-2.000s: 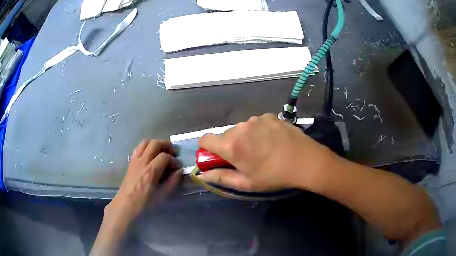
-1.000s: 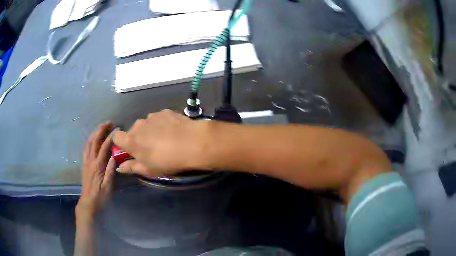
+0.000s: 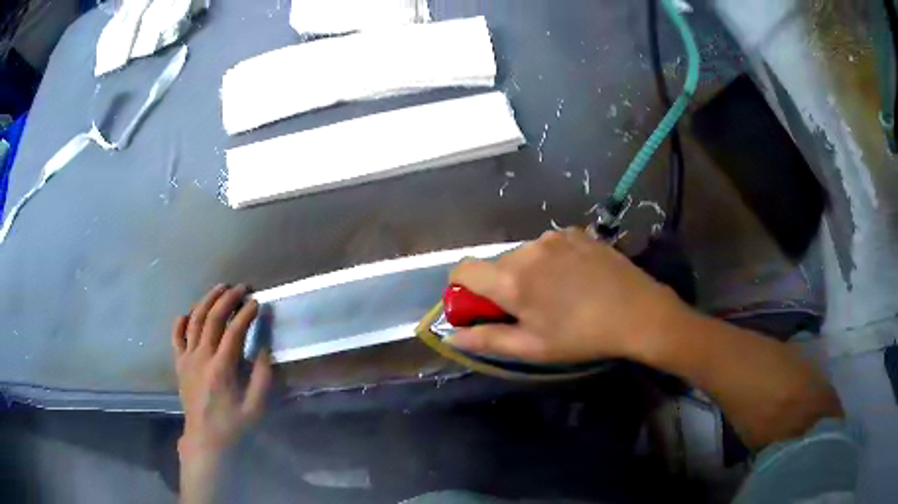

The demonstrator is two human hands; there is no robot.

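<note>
A long white band piece (image 3: 345,346) lies near the table's front edge, with the grey flat template (image 3: 345,303) on it. White fabric shows along both long sides of the template. My right hand (image 3: 561,295) is closed on the red handle of the steam iron (image 3: 473,307). The iron's yellowish rim rests on the right part of the band, and hand and iron hide the band's right end. My left hand (image 3: 219,349) is at the left end of the band, fingertips down on or beside it; whether it grips the end is unclear.
Two long white stacks lie beyond the band, a nearer one (image 3: 374,150) and a farther one (image 3: 359,74). A short white pile (image 3: 359,14) is at the top. A white strip (image 3: 69,153) loops at left. The green hose (image 3: 655,138) and dark pad (image 3: 758,157) are at right.
The iron and my right hand have moved right, uncovering the template and band. My left hand is now apart from the iron, at the band's left end. The hose has swung right.
</note>
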